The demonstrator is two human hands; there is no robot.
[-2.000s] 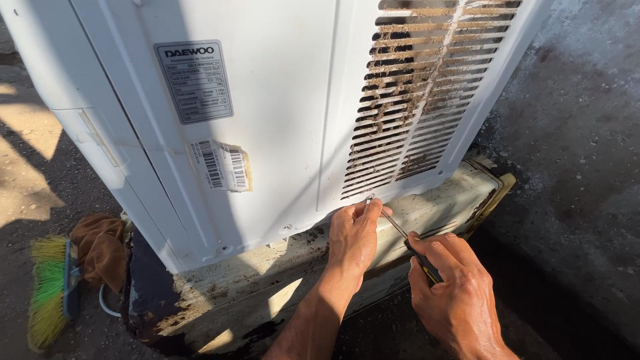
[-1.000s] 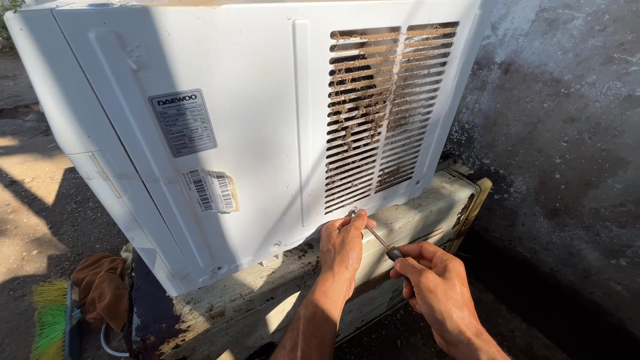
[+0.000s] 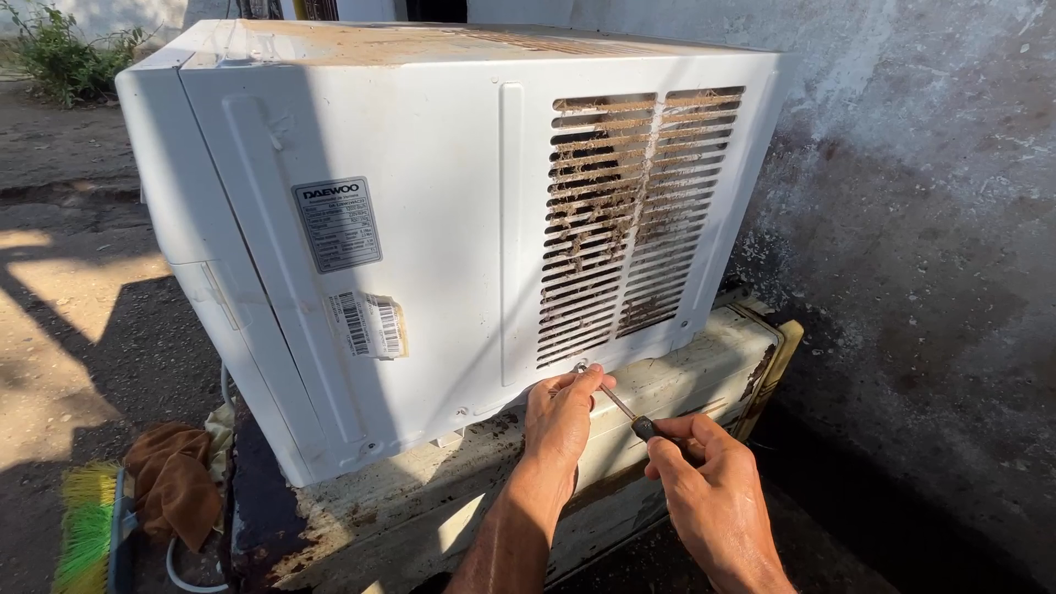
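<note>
A white Daewoo window air conditioner (image 3: 437, 206) rests on a rusty, cream-painted metal casing (image 3: 396, 511). Dusty vent slots (image 3: 635, 223) cover the right part of its side panel. My right hand (image 3: 709, 478) grips the dark handle of a screwdriver (image 3: 620, 404), whose shaft slants up and left toward the panel's lower edge. There my left hand (image 3: 561, 421) has its fingertips around the shaft's front end, just below the vent. The screwdriver's tip is hidden by these fingers. A small shiny part shows just above them; I cannot tell whether it is a screw.
A stained concrete wall (image 3: 916, 247) stands close on the right. At lower left lie a brown cloth (image 3: 175, 483), a broom head with yellow and green bristles (image 3: 87, 520) and a pale cable (image 3: 186, 577). A green bush (image 3: 70, 54) grows at the far upper left.
The view has tilted up, bringing the air conditioner's top into sight. Both hands stay at the lower edge below the vent, with the screwdriver still in my right hand.
</note>
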